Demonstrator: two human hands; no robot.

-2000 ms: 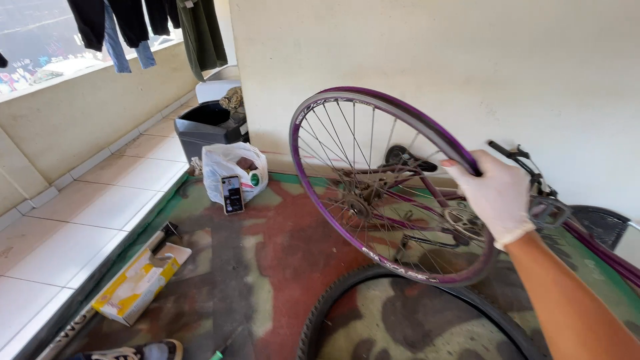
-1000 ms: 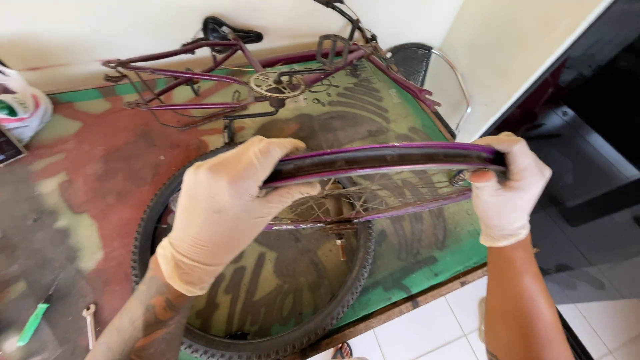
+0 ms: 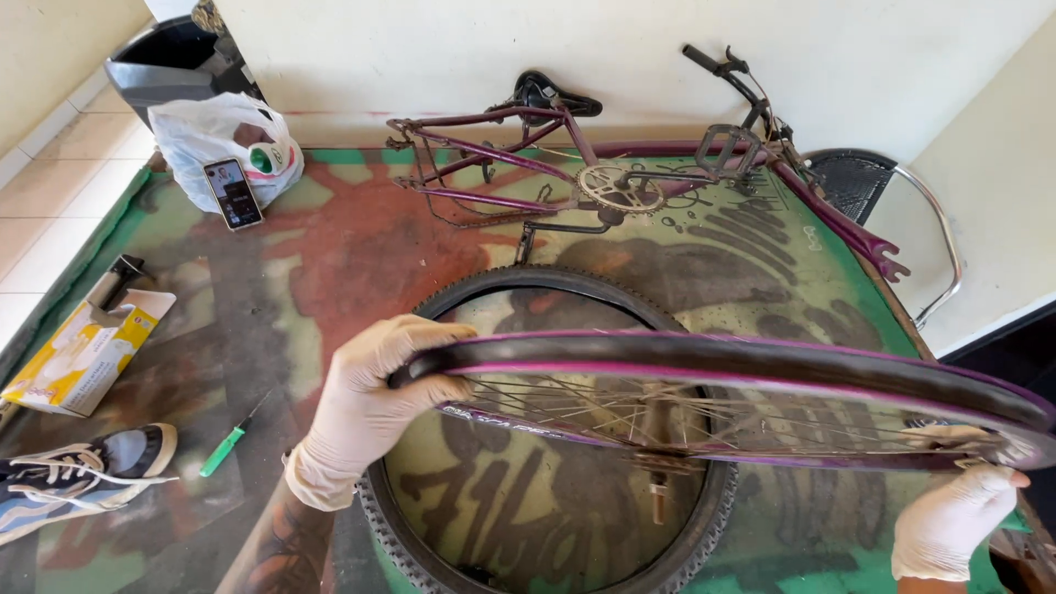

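A purple bicycle wheel rim (image 3: 742,355) with spokes and a black strip around its channel is held up, tilted nearly flat. My left hand (image 3: 371,404), in a pale glove, grips its left end between thumb and fingers. At the far right my gloved right hand (image 3: 957,511) holds the rim from below, its fingers partly hidden behind the spokes. The hub axle (image 3: 658,499) points down. Beneath the rim a black knobby tire (image 3: 718,528) lies on the painted board, partly covered by the rim and my left hand.
Behind lies a purple bicycle frame (image 3: 511,153) against the wall. At left are a plastic bag (image 3: 186,148), a smartphone (image 3: 233,194), a yellow and white box (image 3: 91,351), a green-handled pointed tool (image 3: 223,451) and a shoe (image 3: 82,474). A metal-framed chair (image 3: 945,214) stands at right.
Two seconds ago only my right hand was seen holding the wheel, upright at the right. Now both hands hold it, tilted nearly flat above the tire. The view has shifted considerably.
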